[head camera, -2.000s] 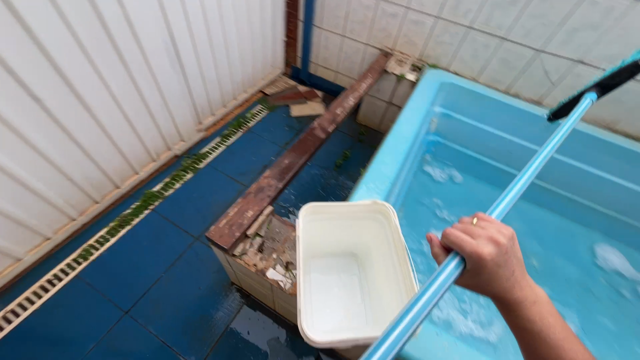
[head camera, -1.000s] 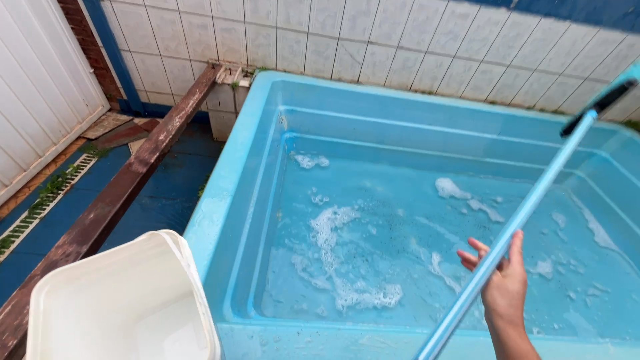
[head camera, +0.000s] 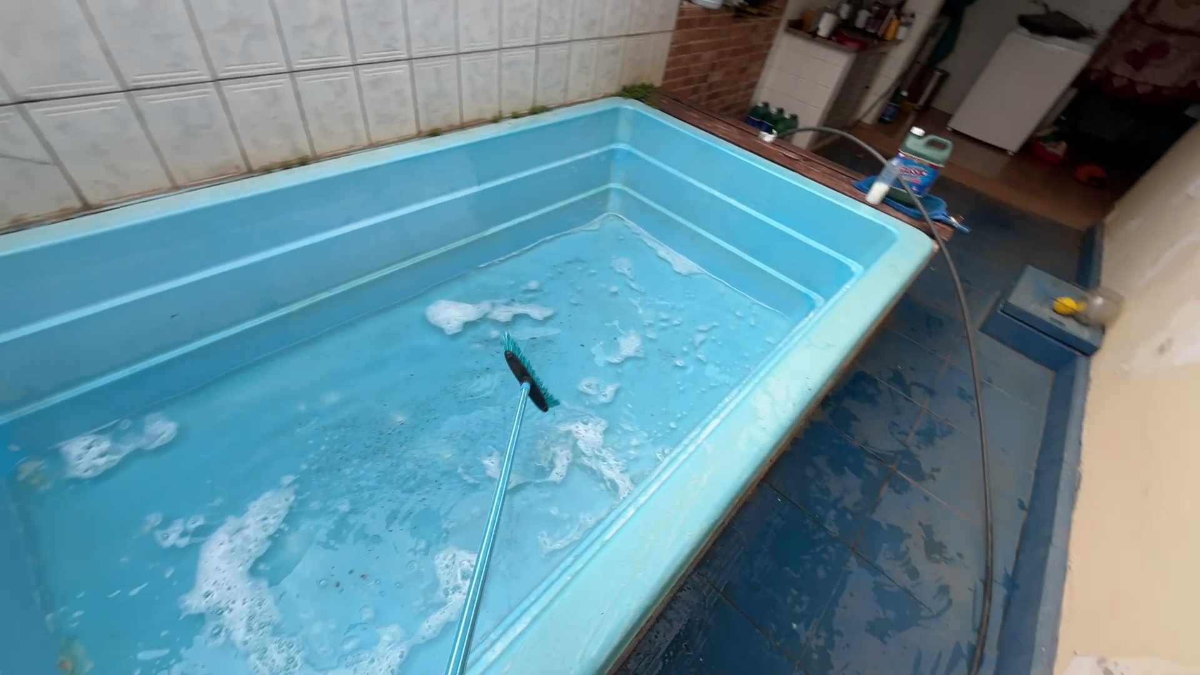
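A broom with teal bristles and a black head (head camera: 527, 375) is inside a light blue fiberglass pool (head camera: 750, 450), its head at the shallow, foamy water. Its metallic blue handle (head camera: 489, 534) runs down past the bottom edge of the view. Neither of my hands shows, so what holds the handle is hidden. White foam (head camera: 234, 572) floats in patches, and dark specks lie around the middle of the pool.
A dark hose (head camera: 970, 375) curves over wet blue floor tiles (head camera: 844, 525) beside the pool. A green jug (head camera: 919, 161) and a small bottle (head camera: 883, 180) stand at the far right corner. A blue ledge (head camera: 1050, 305) juts from the right wall; a tiled wall (head camera: 272, 103) borders the far side.
The broom head, earlier raised at the upper right, is now down in the pool. The hand on the handle has left the view, which has swung right, away from the white bucket.
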